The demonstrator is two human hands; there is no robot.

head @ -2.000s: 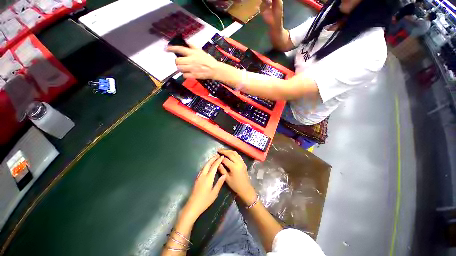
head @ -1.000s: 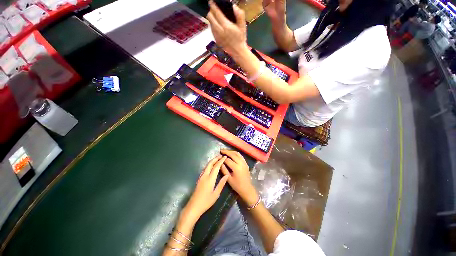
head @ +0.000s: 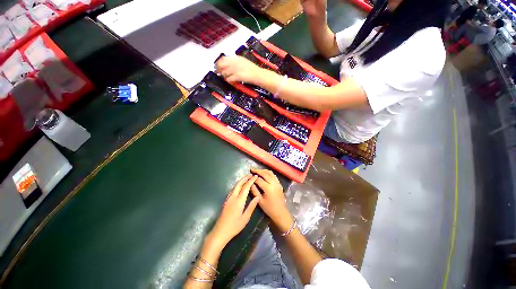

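Observation:
My left hand (head: 233, 208) and my right hand (head: 270, 193) rest at the near edge of the green mat, fingertips touching, with nothing visible in them. Just beyond them lies a red-orange phone tray (head: 221, 133). It holds several open black flip phones in rows; the nearest phone (head: 290, 153) shows a bright keypad. Another person's hand (head: 240, 70) is over the tray's far left part, with a black phone under or in its fingers; the grip is partly hidden.
A coworker (head: 390, 68) sits at right. A cardboard box with clear plastic (head: 339, 209) is beside my legs. At left are a blue-white item (head: 123, 92), a whitish bottle (head: 67, 131), a grey plate (head: 48, 163) and red trays of pouches (head: 71, 76). A white sheet (head: 133, 28) lies beyond.
The coworker's hand lifted a black phone up from the tray area, then came back down to the tray's far left. My hands have stayed in place.

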